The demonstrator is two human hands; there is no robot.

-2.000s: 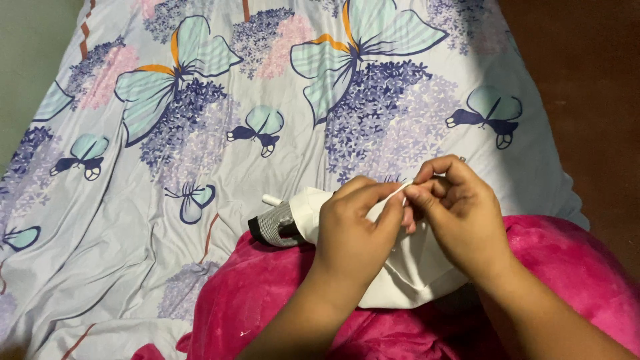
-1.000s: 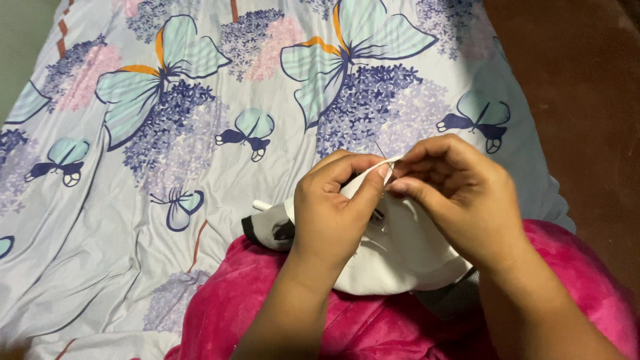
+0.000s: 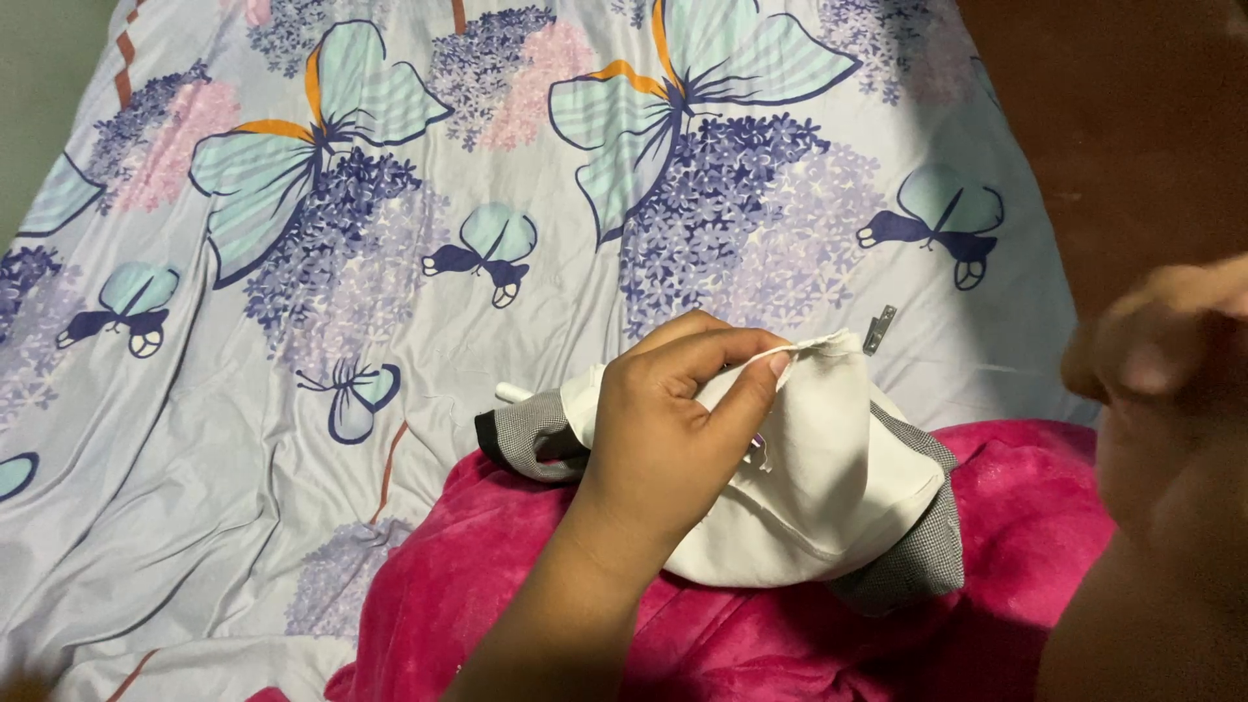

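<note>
My left hand [image 3: 673, 429] pinches the folded edge of a white cloth piece [image 3: 819, 468] between thumb and fingertips. Grey woven fabric with a black edge [image 3: 531, 436] is joined to the white cloth or lies against it, and shows on both sides. My right hand [image 3: 1170, 341] is raised at the far right, away from the cloth, blurred and dim; its fingers look bent, and whether they hold anything cannot be told. A small grey metal piece [image 3: 879, 330] lies on the bedsheet just beyond the cloth.
A patterned bedsheet [image 3: 546, 341] with butterflies and flowers spreads ahead, with a white rod-like thing [image 3: 514, 393] on it left of the cloth. A bright pink plush blanket [image 3: 468, 575] lies beneath the fabric. Brown floor [image 3: 1102, 127] shows beyond the bed's right side.
My right hand has left the cloth edge, where it was beside my left, and moved out to the right. My left hand still pinches the cloth. The small metal piece now shows.
</note>
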